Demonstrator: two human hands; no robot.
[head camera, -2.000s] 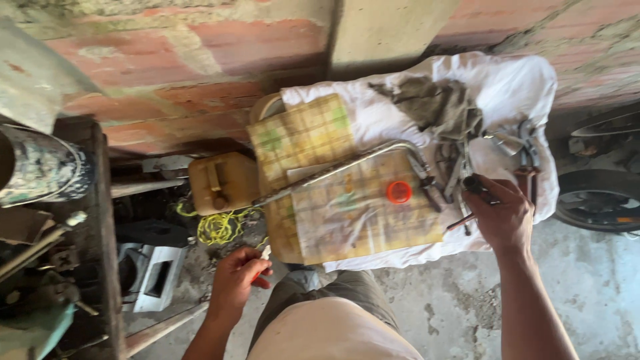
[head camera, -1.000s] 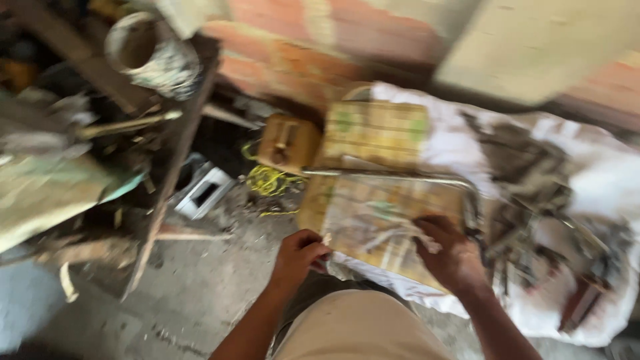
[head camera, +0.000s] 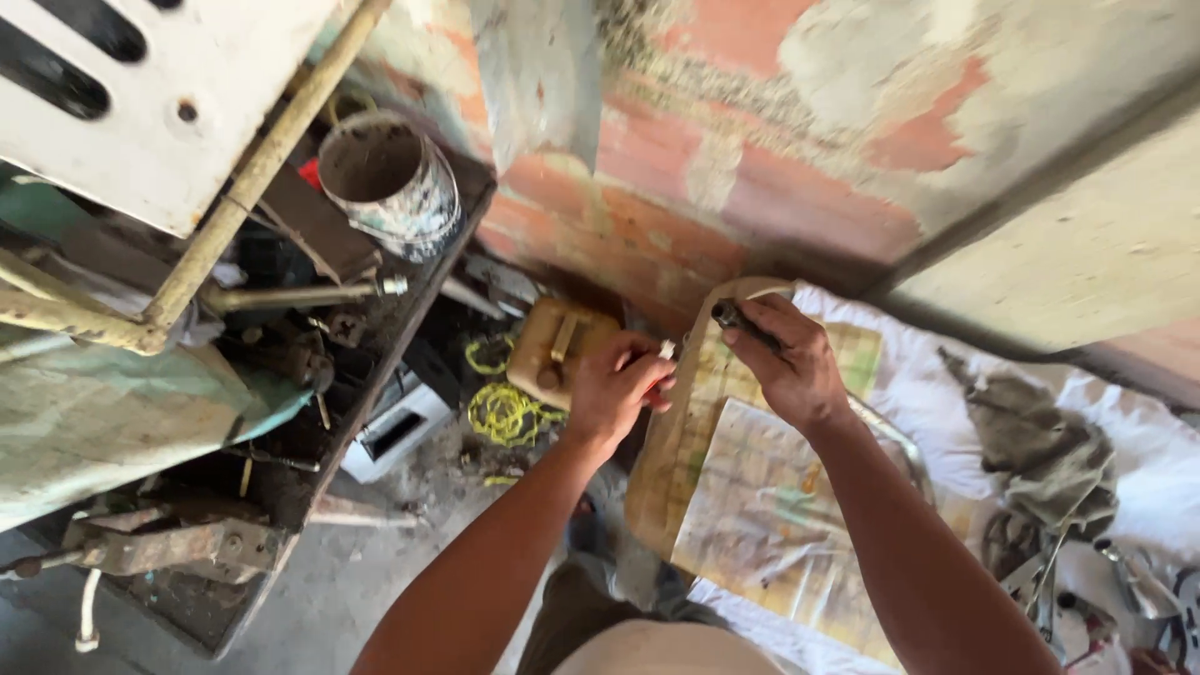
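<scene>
My left hand (head camera: 614, 389) pinches a small white piece (head camera: 667, 350), with something red between the fingers. To its right, my right hand (head camera: 787, 361) grips a short dark cylindrical piece (head camera: 736, 322) with a hollow end, above the far edge of the padded surface. A patterned yellow cloth (head camera: 853, 352) and a clear plastic sheet (head camera: 750, 487) lie below my right hand and forearm. A bent metal tube (head camera: 895, 433) shows beside that forearm, its other end hidden. Farther right, a grey-green rag (head camera: 1041, 445) rests on a white cloth (head camera: 1139, 459), near several metal tools (head camera: 1041, 581).
A cluttered workbench (head camera: 398, 347) at left holds a paint-stained bucket (head camera: 412, 202), a bench vise (head camera: 187, 548) and metal bars. A tan plastic jug (head camera: 558, 352) and yellow cord (head camera: 506, 412) are beyond my left hand. A brick wall (head camera: 628, 220) stands behind.
The red ring seen on the plastic two seconds ago no longer shows there. My right hand has moved from over the plastic to the far edge and now holds the dark piece. The view has swung left.
</scene>
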